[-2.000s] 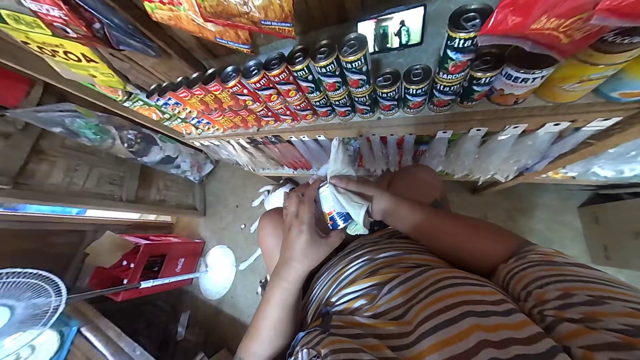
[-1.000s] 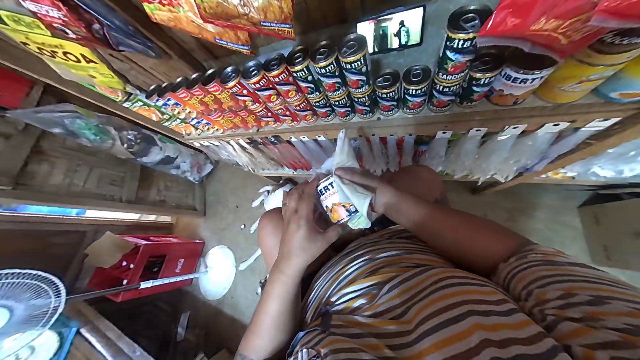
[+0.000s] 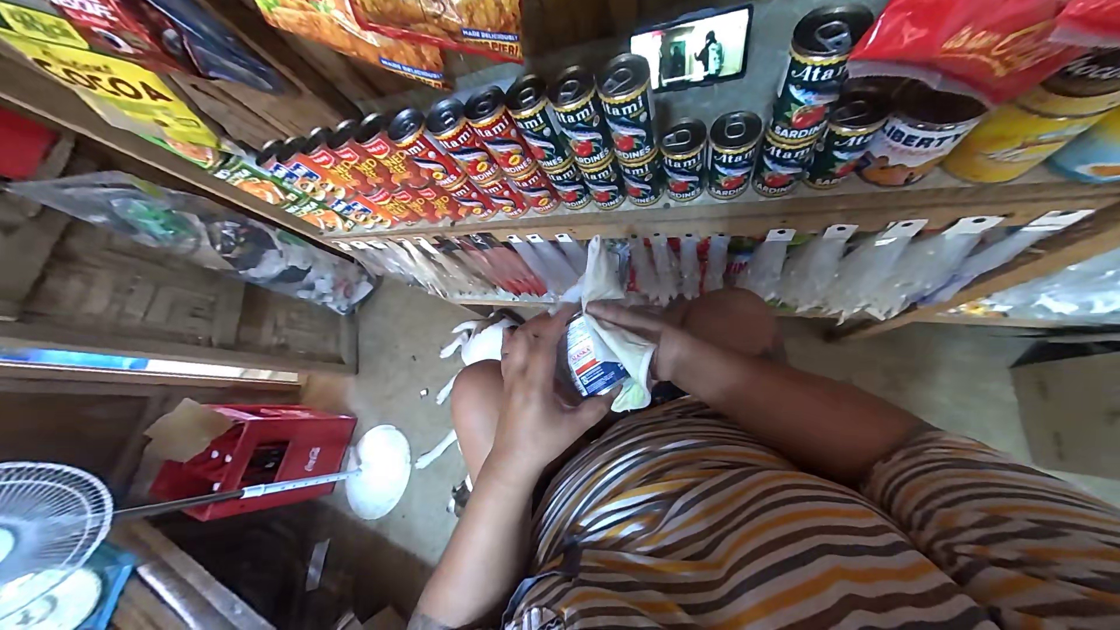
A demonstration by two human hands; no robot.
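Above my lap, my left hand (image 3: 535,385) grips a labelled tin can (image 3: 592,357) from its left side, thumb near the lower end. A pale cloth (image 3: 628,350) lies against the can's right side, with one corner sticking up past my fingers. My right hand (image 3: 637,332) holds that cloth against the can; some of its fingers are hidden in the folds. Beyond my hands, stacked sardine cans (image 3: 627,122) line a wooden shelf (image 3: 560,220), with a larger can (image 3: 919,136) of similar label farther right.
Plastic packets (image 3: 691,267) hang under the shelf edge. A phone (image 3: 691,48) with a lit screen stands behind the cans. At left are a red crate (image 3: 297,437) and a white fan (image 3: 52,516) with a round base near it. A white animal (image 3: 486,343) lies on the floor beside my knee.
The can has turned in my hands: its front name and picture faced up a second ago, and a side panel of small print shows now. The cloth has stayed against it.
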